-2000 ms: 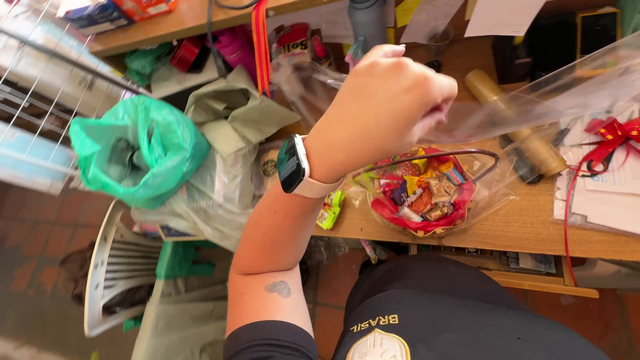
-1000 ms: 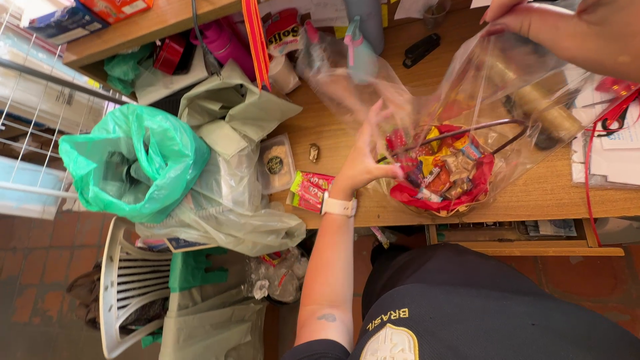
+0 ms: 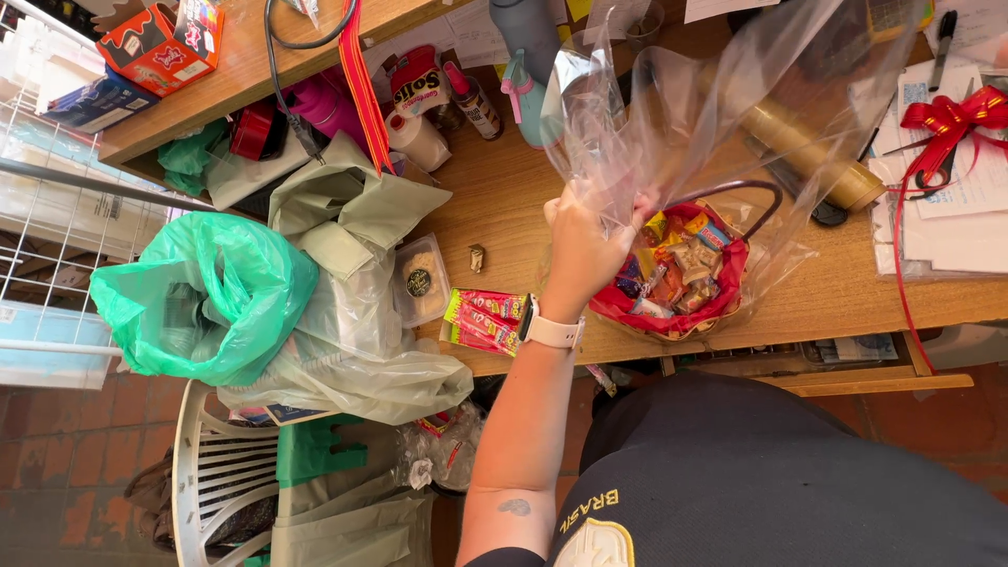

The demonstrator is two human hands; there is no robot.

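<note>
My left hand (image 3: 587,236), with a watch on its wrist, is closed around gathered clear plastic film (image 3: 610,150) at the left side of a basket. The basket (image 3: 736,272) has a dark handle and red lining and stands on the wooden desk. Wrapped candies (image 3: 685,260) fill it. The film fans out from my fist towards the top right, over the handle and a cardboard-coloured roll (image 3: 815,150). My right hand is not in view. A red ribbon bow (image 3: 953,114) lies at the right, by scissors (image 3: 933,177).
Left of my wrist lie a pack of red-wrapped sweets (image 3: 484,321), a clear lidded tub (image 3: 421,279) and a small wrapped candy (image 3: 476,258). A green plastic bag (image 3: 205,299) stands further left, above a white chair (image 3: 189,472). A spray bottle (image 3: 528,102) stands behind. An open drawer (image 3: 874,386) juts out below the desk.
My left hand has moved from the basket's rim onto the film and closed on it. My right hand, at the top right one second ago, has left the view.
</note>
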